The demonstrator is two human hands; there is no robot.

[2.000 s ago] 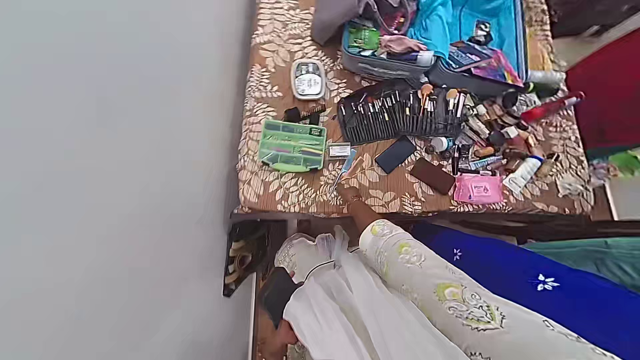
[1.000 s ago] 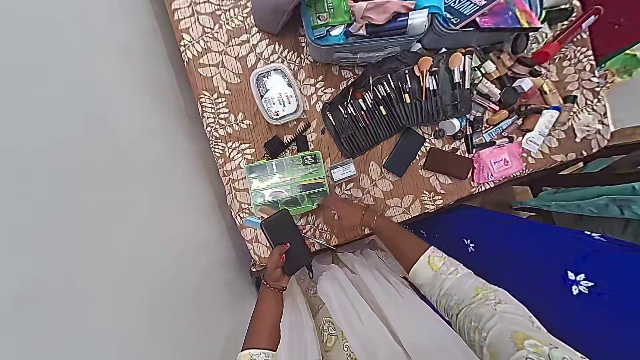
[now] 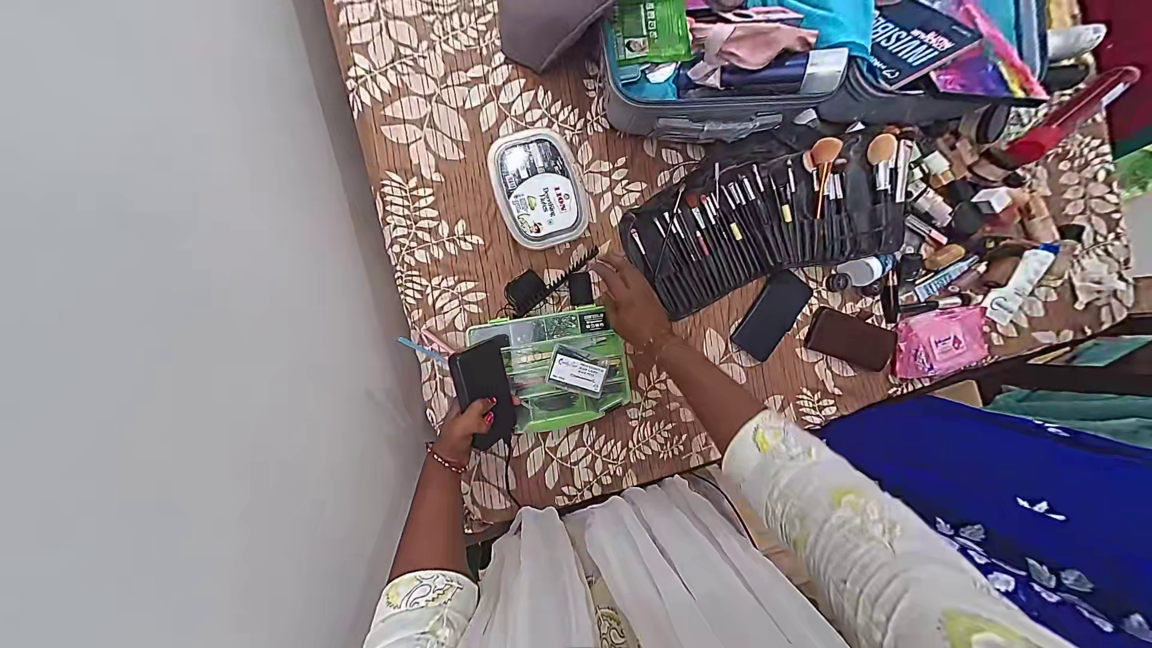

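My left hand [image 3: 470, 423] holds a black phone-like case [image 3: 483, 382] with a dark cord hanging from it, over the left edge of a green-rimmed clear organizer box [image 3: 562, 416]. A small clear packet with a white label [image 3: 579, 371] lies on that box. My right hand [image 3: 627, 301] is at the box's upper right corner, its fingertips by the end of a black spiky comb or brush [image 3: 573, 272]; whether they touch it is unclear. Small black pieces [image 3: 525, 292] lie beside the comb. Behind them stands a clear lidded plastic tub [image 3: 540, 189].
A black roll of makeup brushes [image 3: 765, 225] lies right of my right hand. Nearby are a dark phone [image 3: 771, 315], a brown wallet-like case [image 3: 850, 339], a pink wipes packet [image 3: 942, 344] and piled cosmetics. An open suitcase [image 3: 720, 117] stands behind; a wall [image 3: 180, 315] is at left.
My left hand has raised the black case from below the table edge to over the organizer box. My right hand has moved up to the comb. The labelled packet, earlier beside the box, now lies on it.
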